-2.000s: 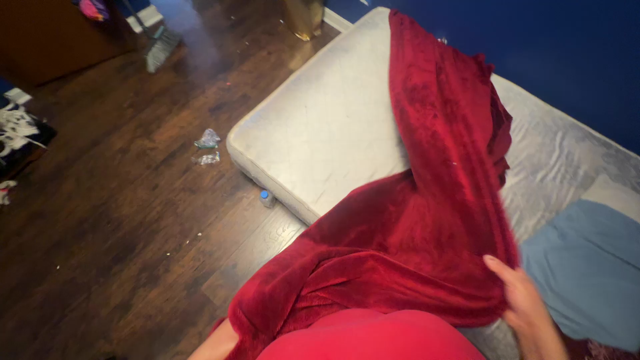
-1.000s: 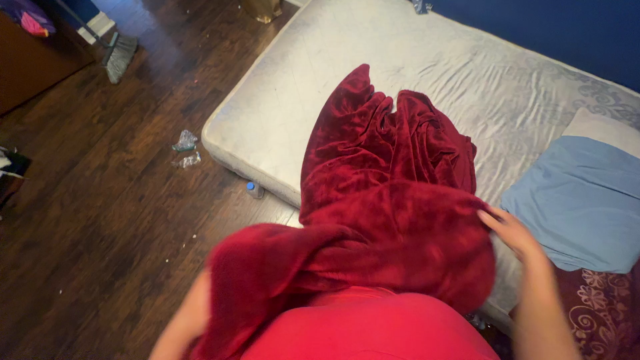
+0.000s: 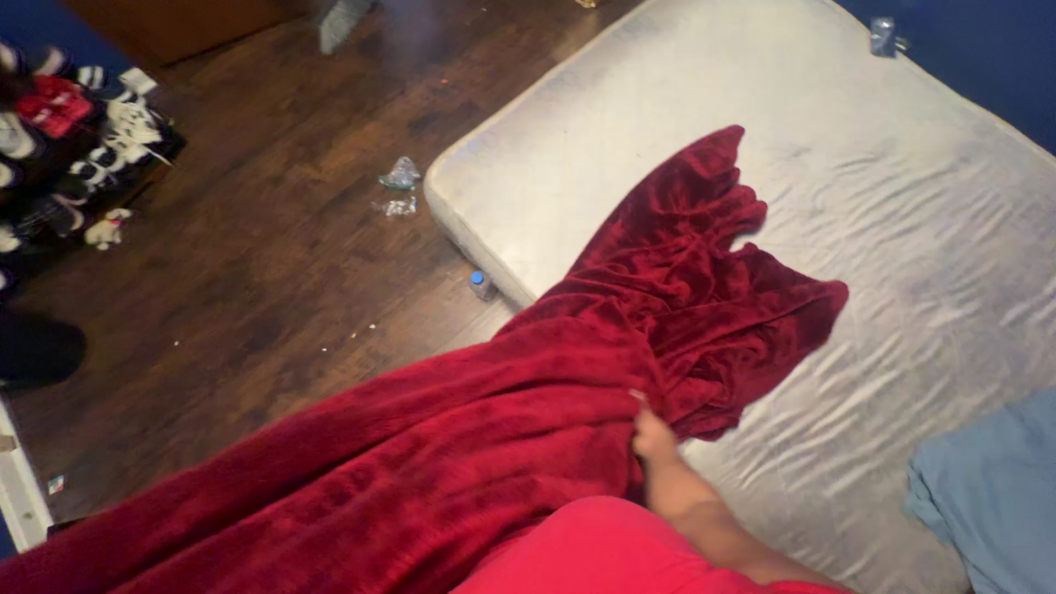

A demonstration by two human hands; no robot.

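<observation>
A dark red plush blanket [image 3: 495, 412] stretches from the lower left, across in front of me, onto a bare white mattress [image 3: 825, 124], where its far end lies bunched. My right hand [image 3: 654, 437] is closed on the blanket's near edge, just off the mattress side; the fingers are slightly blurred. My left hand is out of view, and the part of the blanket at the lower left runs out of the frame. My red shirt [image 3: 610, 544] covers some of the near folds.
A blue pillow or cloth [image 3: 990, 487] lies on the mattress at right. A bottle with a blue cap [image 3: 483, 285] stands against the mattress side. Clear plastic litter [image 3: 401, 175] is on the wood floor [image 3: 272, 247]. Shoes [image 3: 124, 132] fill a rack at left, above a dark rounded object [image 3: 37, 348].
My right hand has moved inward from the right with the blanket. The blanket now stretches far to the left. My left arm, partly seen before, has left the view.
</observation>
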